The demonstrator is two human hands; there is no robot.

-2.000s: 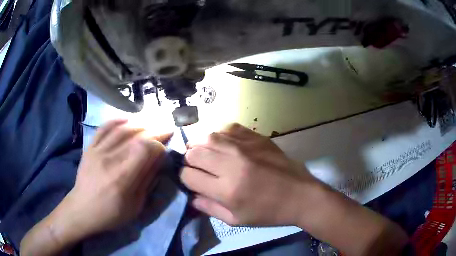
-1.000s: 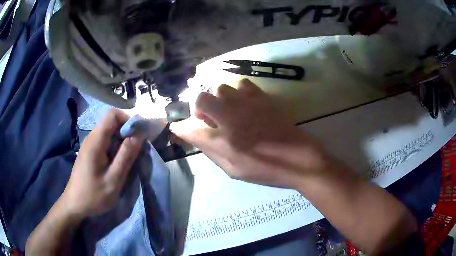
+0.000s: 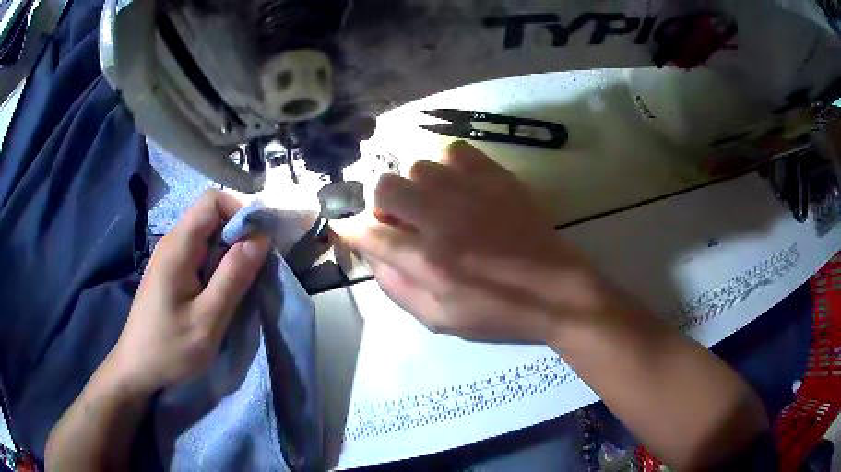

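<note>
My left hand (image 3: pixel 189 300) grips a fold of light blue-grey fabric (image 3: pixel 235 392) between thumb and fingers, left of the needle area. The fabric hangs down toward the front edge. My right hand (image 3: pixel 470 244) is at the machine bed, fingers curled, with thumb and index fingertip close to the silvery guard (image 3: pixel 341 198). Whether it pinches something small is hidden by glare and the fingers. Navy fabric (image 3: pixel 69 212) lies bunched at the left. The presser foot area (image 3: pixel 277 161) is bright and partly washed out.
The sewing machine arm (image 3: pixel 415 46) crosses the top. Black thread snips (image 3: pixel 498 128) lie behind my right hand. A printed scale (image 3: pixel 461 392) runs along the white table's front edge. A red basket (image 3: pixel 811 396) is at the right. A dark metal clip-like part (image 3: pixel 795 189) sits at the right.
My hands were close together on the fabric below the needle. My left hand has since drawn a light blue fold left, and my right hand has moved up and right, off that fabric.
</note>
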